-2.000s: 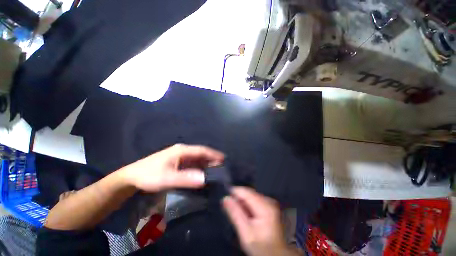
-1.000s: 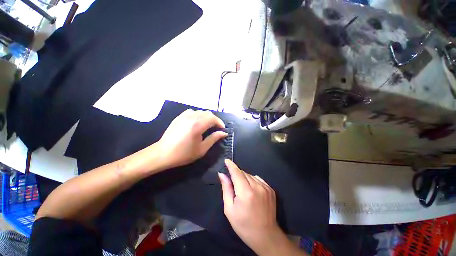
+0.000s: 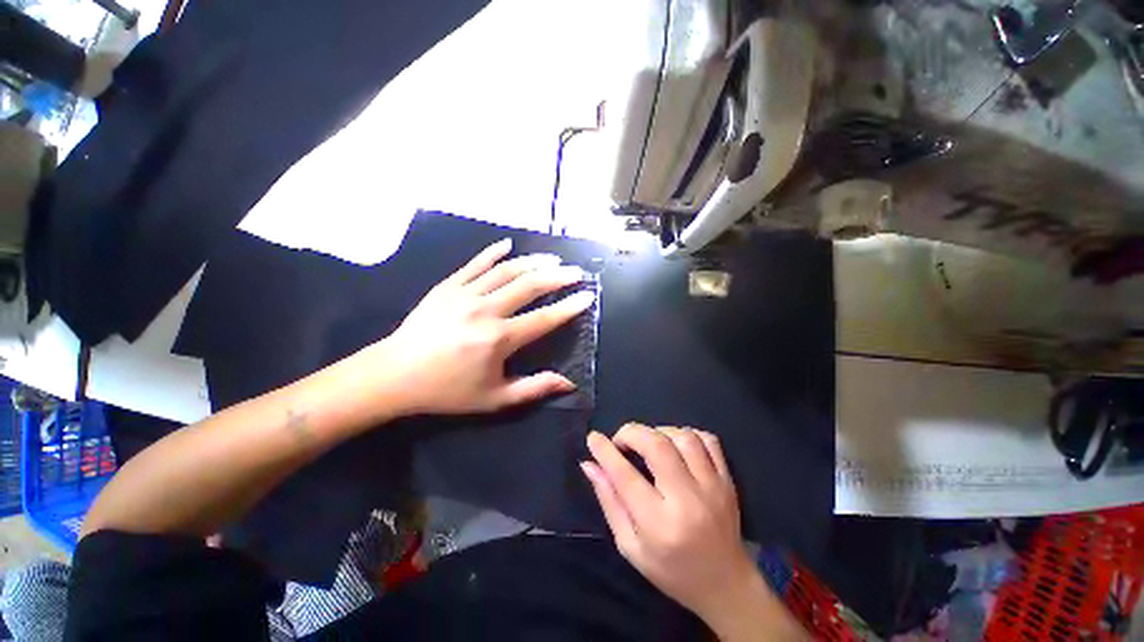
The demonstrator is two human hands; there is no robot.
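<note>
A large black garment panel lies flat on the table, its upper edge under the presser foot and needle area. A narrow dark strip with a pale edge line lies on the panel, left of and below the needle. My left hand lies flat with fingers spread over the strip and panel. My right hand rests on the panel below the strip's lower end, fingers bent and close together; whether it pinches anything is hidden.
The off-white sewing machine fills the upper right. Black scissors handles lie at right under its arm. A black cloth pile lies upper left. A thin bent wire stands left of the needle. Blue basket left, red basket lower right.
The strip, earlier held between both hands in front of me, now lies on the panel. My left hand has flattened over it with fingers spread. My right hand has moved slightly right and down.
</note>
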